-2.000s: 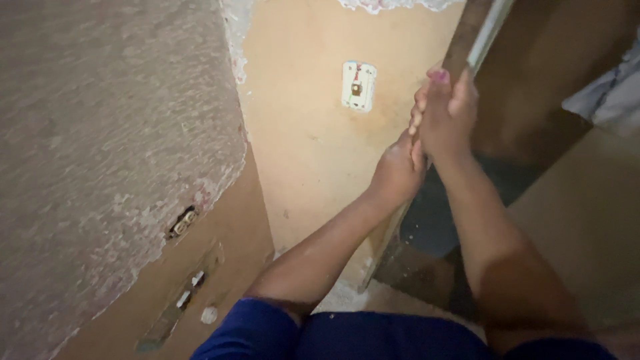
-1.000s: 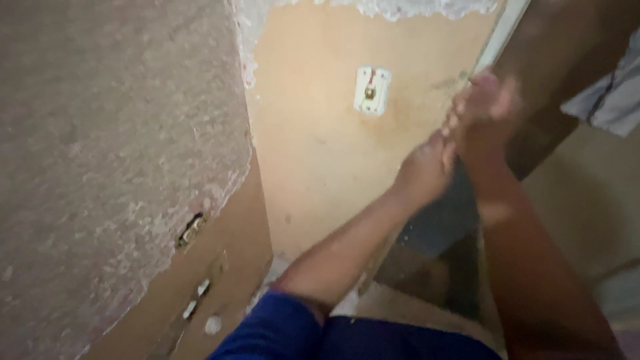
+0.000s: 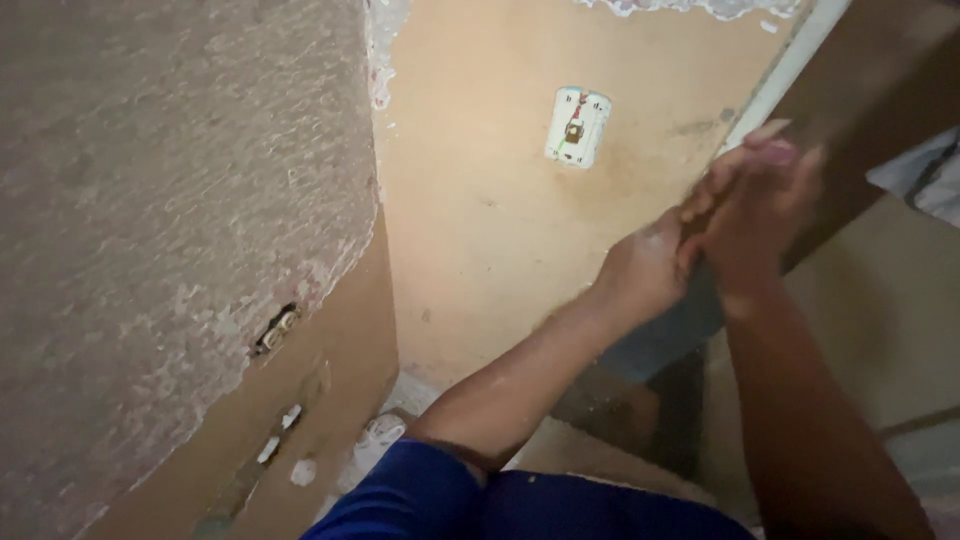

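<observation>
My left hand [image 3: 649,259] and my right hand [image 3: 754,214] are pressed together near the edge of the doorway, blurred by motion. The fingers of my left hand lie against the palm side of my right hand, and some are hidden behind it. Whether anything small lies between them cannot be told. My right hand's fingers are partly spread. Left of the hands, an uncovered white electrical switch box [image 3: 577,127] with wires showing is set in the tan wall [image 3: 480,187].
A rough, partly plastered wall [image 3: 180,165] stands at the left, with an uncovered socket opening [image 3: 277,330] and a patched groove [image 3: 277,435]. A pale door frame strip [image 3: 787,71] runs behind the hands. White cloth [image 3: 922,176] is at the far right; crumpled white material [image 3: 379,439] lies in the low corner.
Both hands stay together throughout, shifting against each other. The view has moved slightly.
</observation>
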